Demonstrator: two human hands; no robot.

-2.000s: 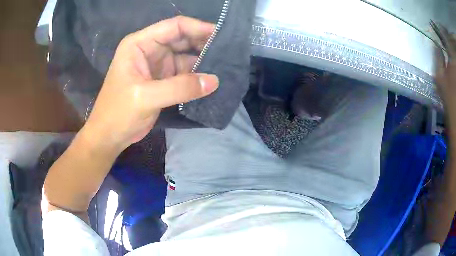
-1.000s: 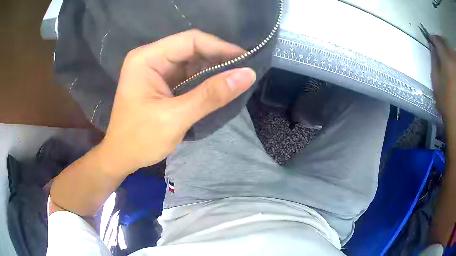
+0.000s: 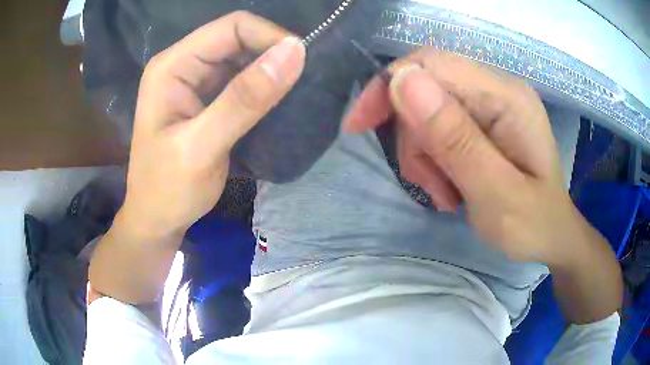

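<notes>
The dark charcoal garment (image 3: 292,135) hangs over the table's front edge above the lap. A line of metal zipper teeth (image 3: 326,23) runs along it to my left fingertips. My left hand (image 3: 185,121) pinches the garment at the zipper between thumb and forefinger. My right hand (image 3: 477,135) is beside the cloth's right side, with thumb and forefinger closed on the thread snips (image 3: 369,55). The thin pointed blades are blurred and point up and left toward the garment. Whether they touch the cloth is unclear.
The white machine table (image 3: 542,36) has a silver ruler strip (image 3: 456,44) along its curved edge. My grey-trousered lap is below. A blue crate (image 3: 606,214) stands at the right. Dark cloth (image 3: 60,285) lies at the lower left, near a brown surface (image 3: 50,107).
My right hand has come from the table's far right to the garment, bringing the snips. My left hand and the held zipper part have moved left, and less of the zipper shows.
</notes>
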